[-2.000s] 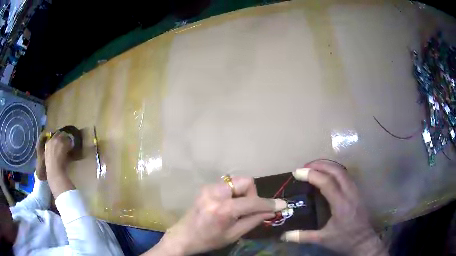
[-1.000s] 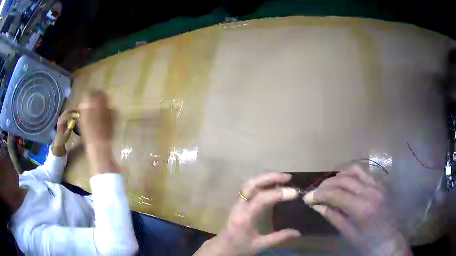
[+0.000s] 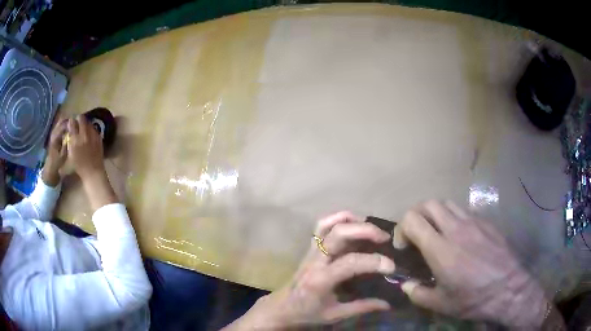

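Observation:
A black speaker housing (image 3: 379, 284) lies at the table's front edge, mostly hidden under my two hands. My left hand (image 3: 340, 268), with a gold-coloured ring, is on the housing's left side, its pale-tipped fingers at the opening. My right hand (image 3: 453, 262) is over the right side, slightly blurred, fingertips bent down onto the housing. A small whitish and pinkish bit of wire (image 3: 394, 280) shows between my fingertips. The circuit board cannot be made out.
A second black housing (image 3: 545, 89) stands at the right back, beside a pile of wired boards (image 3: 577, 174). A loose dark wire (image 3: 536, 197) lies nearby. At left a co-worker in white sleeves (image 3: 120, 249) handles a round black unit (image 3: 104, 128) beside a grey fan (image 3: 26, 106).
The red wire and silver parts between my fingers are now mostly covered. My right hand has moved down over the housing. A black housing now stands at right back. The co-worker's hands came together on a unit.

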